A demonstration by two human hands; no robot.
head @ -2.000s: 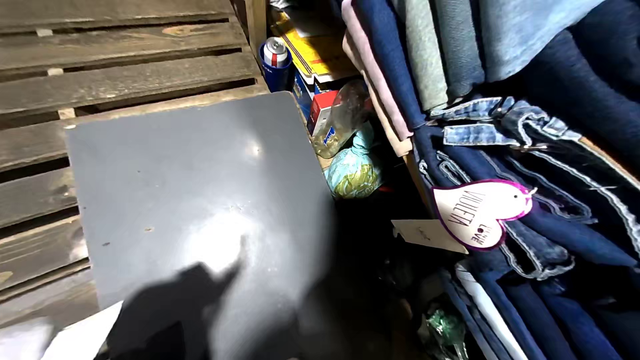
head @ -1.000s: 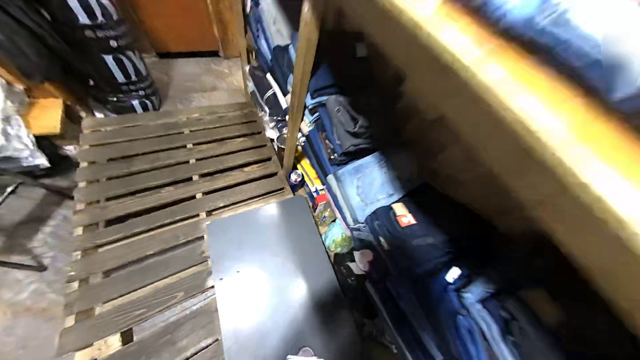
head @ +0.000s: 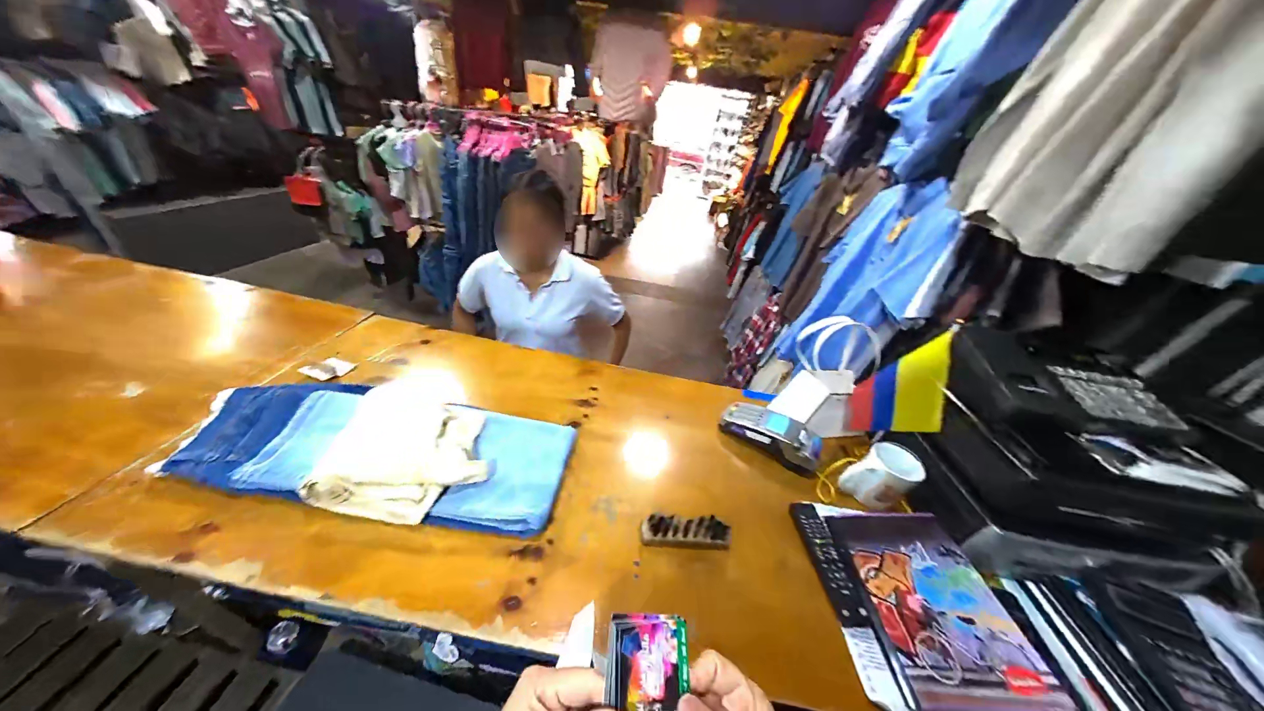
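Observation:
At the bottom of the head view my left hand (head: 558, 688) and my right hand (head: 726, 681) hold a small, flat, colourful item (head: 647, 660) between them, one at each side. Its exact kind cannot be told. A white piece of paper (head: 580, 637) sticks up beside my left fingers. Beyond my hands, a small block with a row of dark pieces (head: 685, 531) lies on the wooden counter (head: 612, 583). Folded blue jeans (head: 232, 434), light blue denim (head: 513, 474) and cream cloth (head: 390, 484) lie overlapping on the counter at left.
A person in a white polo shirt (head: 538, 306) faces the counter's far side. At right are a card terminal (head: 770, 434), a mug (head: 882, 474), a striped flag (head: 904, 387), a spiral notebook (head: 938, 602) and a black printer-like machine (head: 1066, 464). Clothes racks (head: 494, 158) stand behind.
The view has swung up from the slatted wood floor and stacked jeans to the counter. Both my hands now show, holding the colourful item.

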